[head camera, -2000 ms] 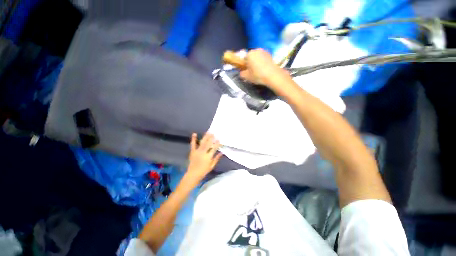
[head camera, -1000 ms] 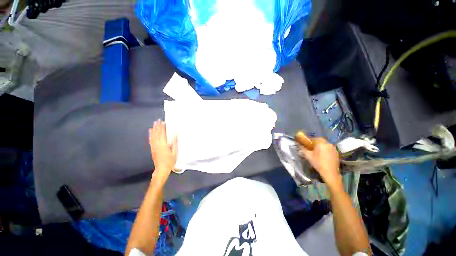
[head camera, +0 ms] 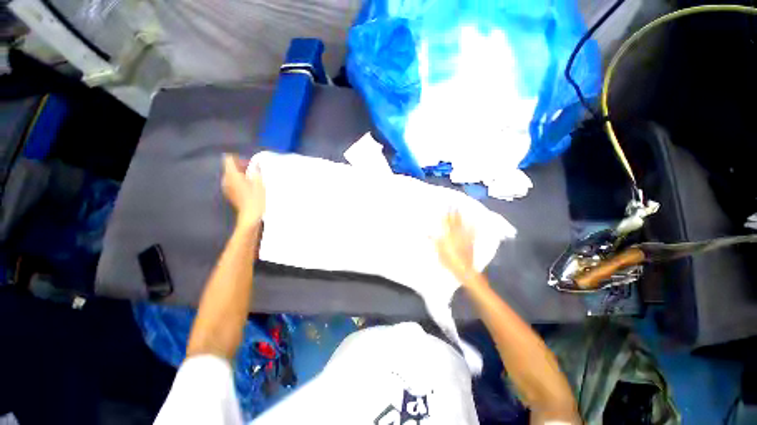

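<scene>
A bright white garment (head camera: 349, 220) lies across the grey ironing table (head camera: 195, 133), with a short narrow strip sticking out at its far edge. A narrow part hangs over the near edge against the wearer's shirt. My left hand (head camera: 243, 192) holds the garment's left edge. My right hand (head camera: 455, 245), blurred, is on the right part of the garment; its fingers are hard to make out against the cloth. The steam iron (head camera: 598, 267) sits at the right edge of the table, its wooden handle free of my hand.
A blue plastic bag (head camera: 386, 75) with a white garment pile (head camera: 473, 100) stands at the far edge. A long blue box (head camera: 288, 108) lies left of it. A black phone (head camera: 155, 271) lies at the left corner. A steam hose (head camera: 697, 246) and yellow hose (head camera: 610, 83) are at the right.
My right hand has let go of the iron, now at the right edge, and moved onto the garment. The garment is shifted and spread wider, and my left hand is at its far left corner.
</scene>
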